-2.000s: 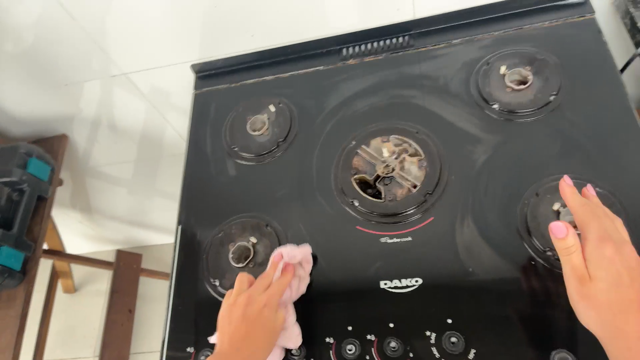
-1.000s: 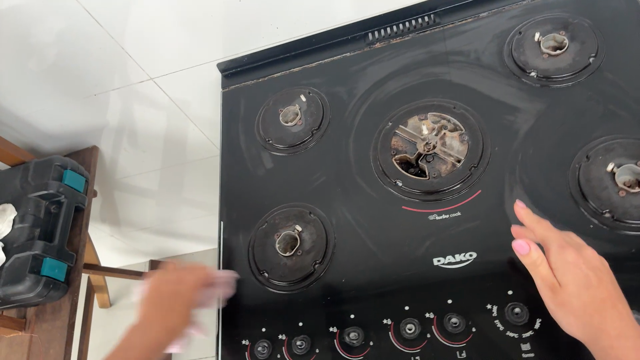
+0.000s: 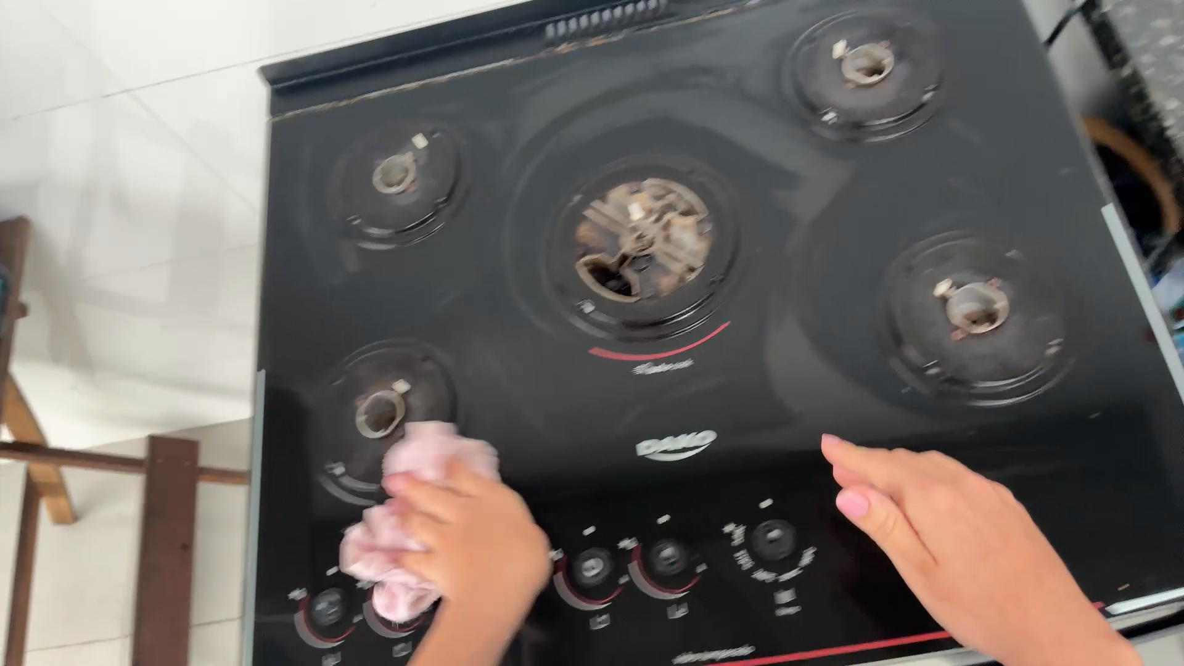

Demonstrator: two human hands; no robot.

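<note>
Across the view lies a black Dako gas cooktop [image 3: 740, 388] with its burner heads and grates off. My left hand [image 3: 486, 536] presses a pink cloth [image 3: 430, 453] on its surface, between the front left burner base [image 3: 381, 413] and the knobless control stems. My right hand [image 3: 962, 536] is empty, fingers apart, over the front right part of the cooktop, to the right of a control stem [image 3: 773, 538]. The large central burner base [image 3: 643, 240] looks stained and rusty. At the right is another burner base [image 3: 977, 308].
White floor tiles [image 3: 129, 185] show at the left, with brown wooden furniture legs [image 3: 166, 546]. A raised rear edge with a vent [image 3: 606, 18] runs along the cooktop's back. A speckled stone surface [image 3: 1152, 46] stands at the upper right.
My left hand has come back with the cloth from beyond the cooktop's left edge onto its surface. The black case with teal latches has nearly left the view as the view shifted.
</note>
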